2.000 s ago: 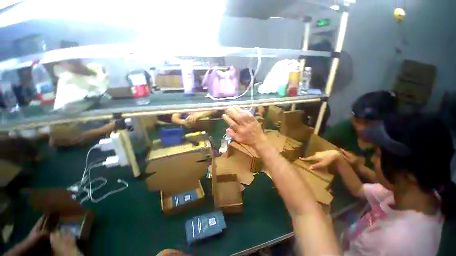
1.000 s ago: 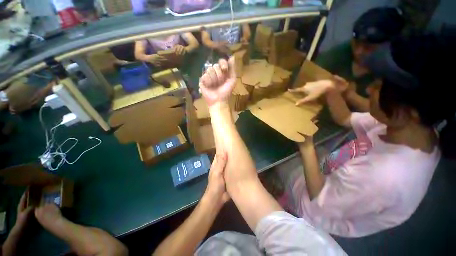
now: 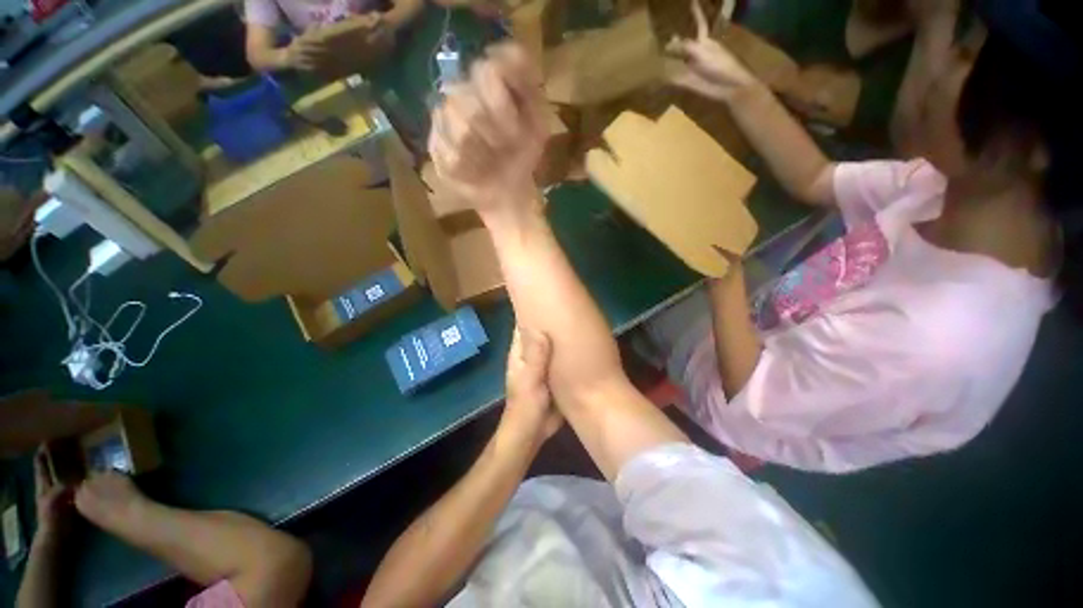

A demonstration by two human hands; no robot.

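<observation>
My right arm reaches forward over the table, and my right hand [image 3: 485,131] is blurred, its fingers curled with nothing seen in it. My left hand [image 3: 529,371] is closed around my right forearm near the elbow. A blue printed card [image 3: 437,349] lies on the green table left of my forearm. An open brown mailer box [image 3: 333,318] stands behind it, with another blue card [image 3: 366,295] inside and its wide lid raised. A second open box [image 3: 469,255] stands right of it, partly behind my right hand and wrist; no card shows in it.
A neighbour in pink [image 3: 879,309] on the right holds a flat brown carton [image 3: 677,188]. At lower left, a neighbour's hands [image 3: 105,496] are at a box [image 3: 140,442]. A tangled white cable [image 3: 95,356], a power strip [image 3: 101,214] and a blue bin [image 3: 247,119] are at left.
The view has tilted down. My left hand has come onto my right forearm, and my right fingers have curled. The right neighbour has lifted a flat carton.
</observation>
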